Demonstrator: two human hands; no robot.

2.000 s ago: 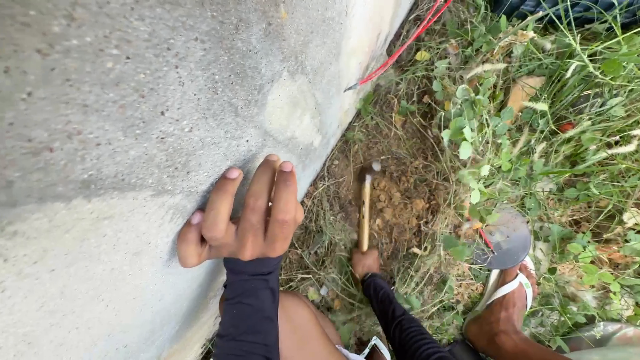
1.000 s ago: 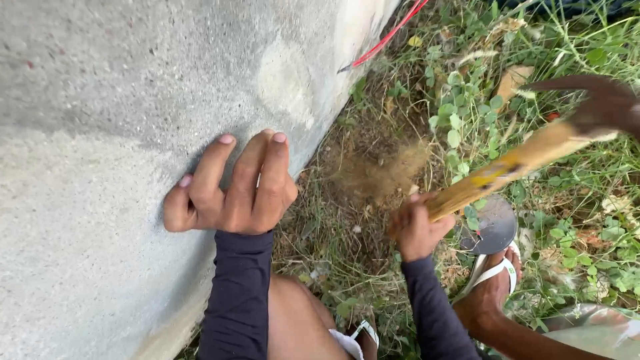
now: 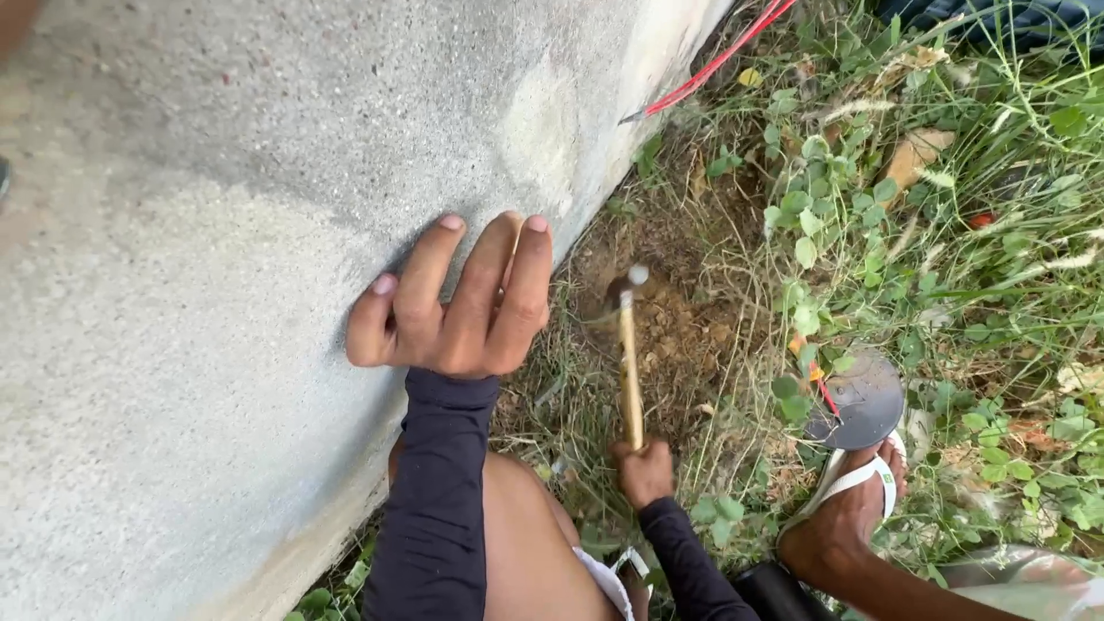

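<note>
My left hand [image 3: 461,302] rests with bent, spread fingers on the grey concrete wall [image 3: 216,285] and holds nothing. Below and to the right, my right hand [image 3: 645,474] grips the lower end of a wooden-handled claw hammer [image 3: 630,366]. The hammer's head is down at a patch of loose brown soil [image 3: 681,323] beside the foot of the wall; its claw is partly hidden in shadow and soil. Dark sleeves cover both my forearms.
Red wires [image 3: 716,65] hang off the wall's edge at the top. Grass and weeds [image 3: 975,285] spread to the right. My sandalled foot [image 3: 849,509] is beside a grey disc [image 3: 862,401]. A black object [image 3: 780,591] lies at the bottom, and dark ribbed material [image 3: 1018,21] at the top right.
One second ago the hammer was raised to the right over the weeds; my right hand has swung it down onto the soil. My left hand stays on the wall.
</note>
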